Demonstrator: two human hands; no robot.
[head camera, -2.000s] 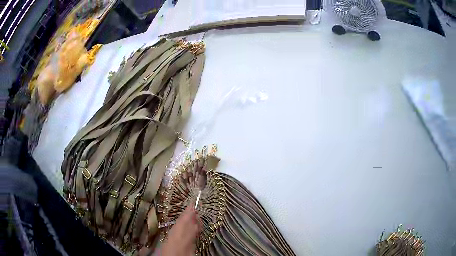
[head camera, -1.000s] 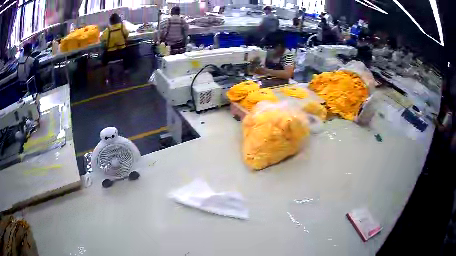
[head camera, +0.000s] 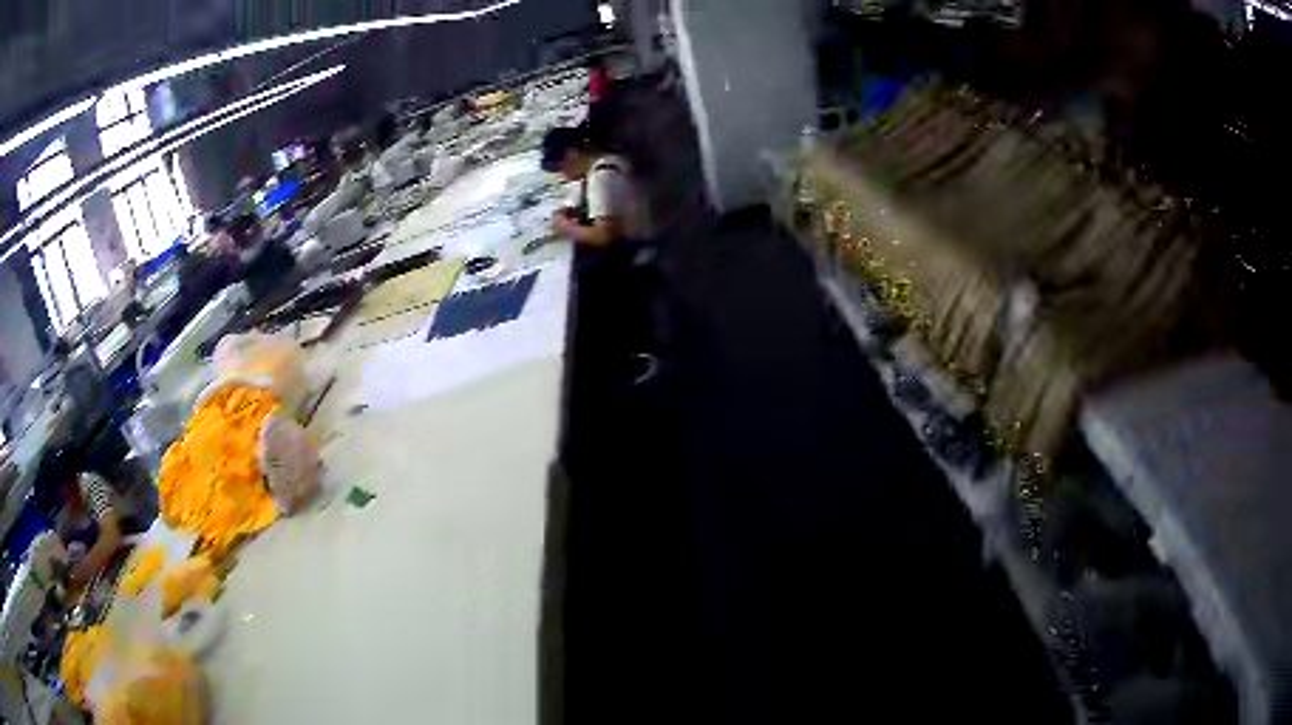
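Observation:
Neither of my hands is in the picture. A strap rack (head camera: 1013, 248) hung with many tan straps stands at the right, beside the aisle. Small gold ends show along its near edge and lower down. The straps are blurred. The long white worktable (head camera: 454, 517) runs away from me at the left.
Orange-yellow pieces (head camera: 220, 460) lie in heaps, partly in clear bags, at the table's left. A dark blue sheet (head camera: 482, 305) lies farther up. A person (head camera: 607, 198) is at the table's far right edge. The dark aisle (head camera: 737, 496) runs between table and rack. A grey pillar (head camera: 744, 106) stands behind.
The view has swung right from the worktable to the aisle and rack. The hand, strap bundle and strap heap seen two seconds ago, and the fan, are out of view.

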